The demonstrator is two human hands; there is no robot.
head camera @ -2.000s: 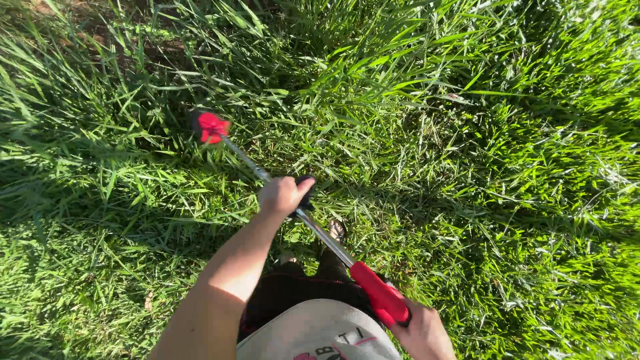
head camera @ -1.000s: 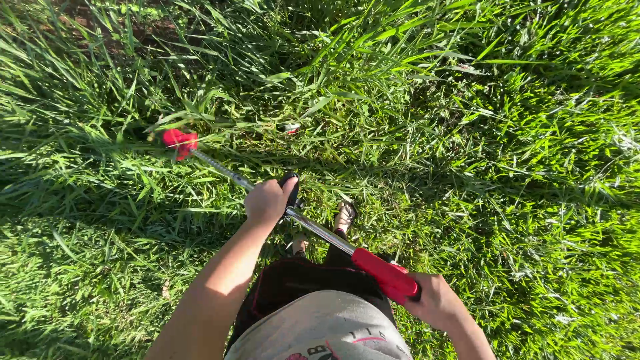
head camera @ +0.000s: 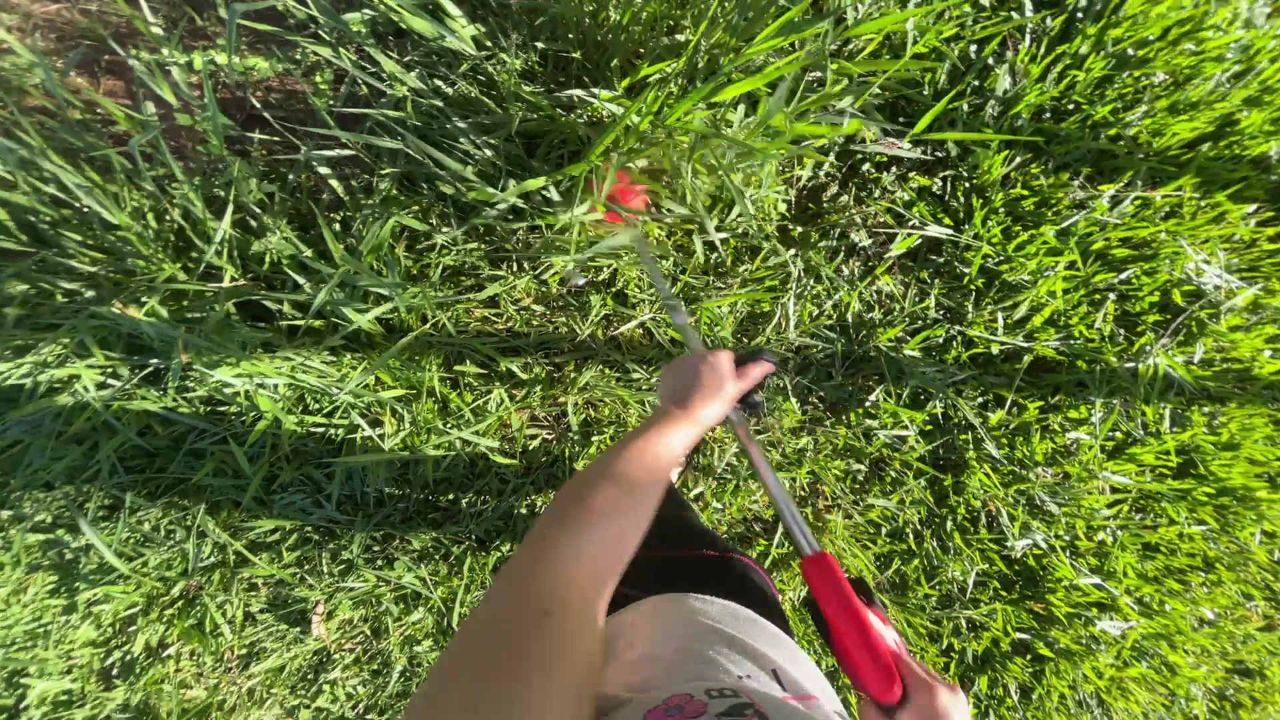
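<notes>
A string trimmer with a metal shaft (head camera: 781,490) runs slantwise from lower right to upper middle. My left hand (head camera: 703,387) is closed around its black front handle (head camera: 757,371), partway along the shaft. At the rear, my right hand (head camera: 925,692) grips the red rear housing (head camera: 850,630), near the bottom edge; its fingers are partly hidden. The red trimmer head (head camera: 622,197) is blurred and sits among tall grass blades, which partly cover it.
Tall grass (head camera: 760,70) stands along the top and upper left, with bare brown soil (head camera: 250,100) showing there. Shorter, flattened grass (head camera: 560,350) lies around my legs. A shadow band crosses the grass. My dark trousers (head camera: 690,560) show below the shaft.
The trimmer head was farther left a second ago and has swung right to the upper middle. My left hand has moved right with the shaft. Both hands have kept their hold.
</notes>
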